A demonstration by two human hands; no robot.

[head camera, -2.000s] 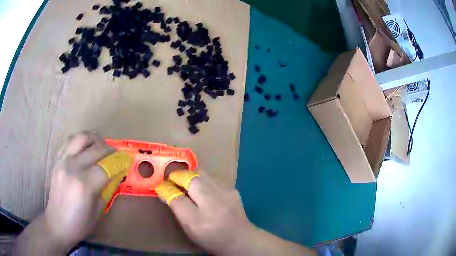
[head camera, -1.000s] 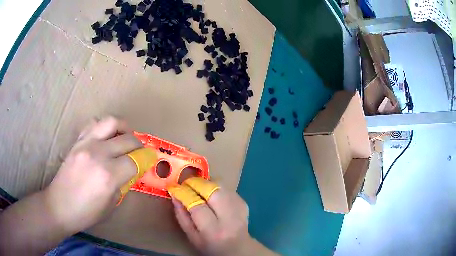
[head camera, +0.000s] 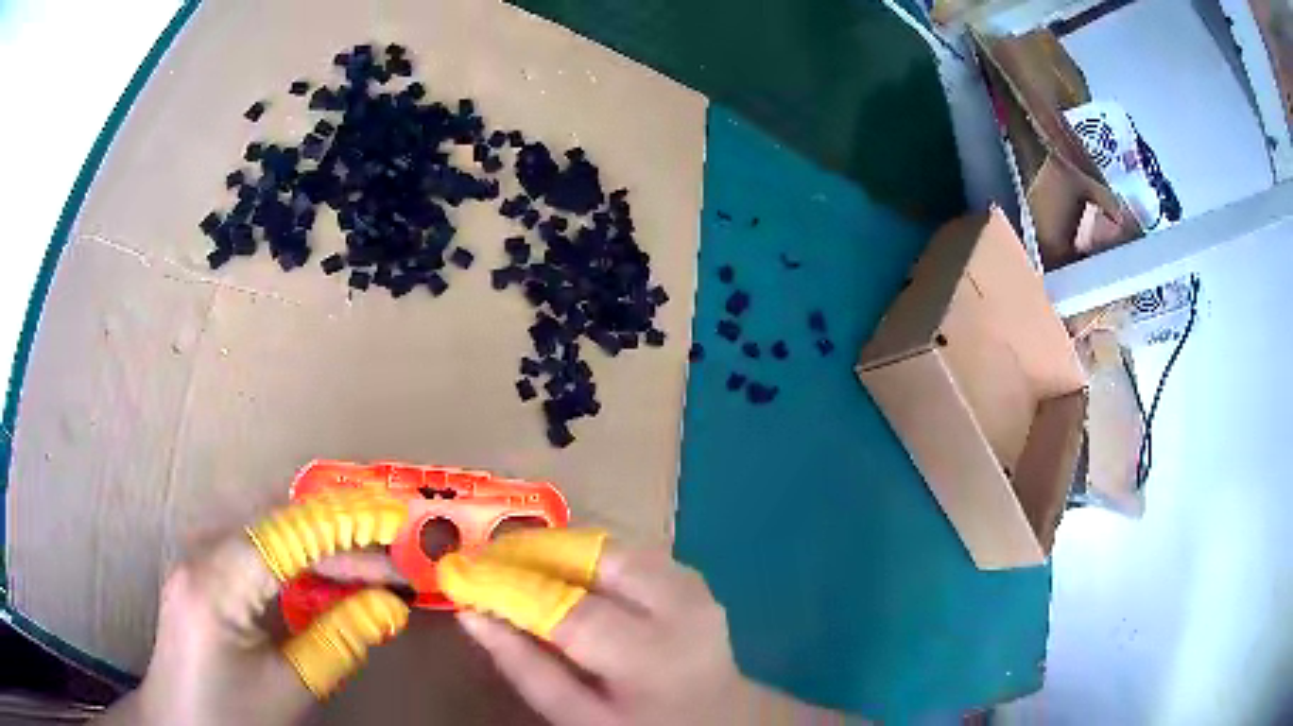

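Observation:
An orange-red plastic housing [head camera: 440, 489] lies low on the cardboard sheet, hollow side up, with round holes showing. My left hand [head camera: 227, 610], with yellow finger cots, grips its left end between thumb and finger. My right hand [head camera: 624, 624], also in yellow cots, has its fingertips on the housing's middle and right part and partly covers the right hole. Whether a pad is under my right fingertips is hidden. Black square pads [head camera: 383, 185] lie in a loose heap above the housing.
The tan cardboard sheet [head camera: 284, 383] covers the left of the green-teal bench [head camera: 837, 525]. Several stray black pads [head camera: 762, 393] lie on the bench. A small open carton [head camera: 978, 390] stands tilted at the right. Behind it is a pale shelf frame [head camera: 1177, 241] with clutter.
My left thumb and finger have spread apart across the housing's left end. My right fingertips have moved to the middle hole's edge. The view has shifted.

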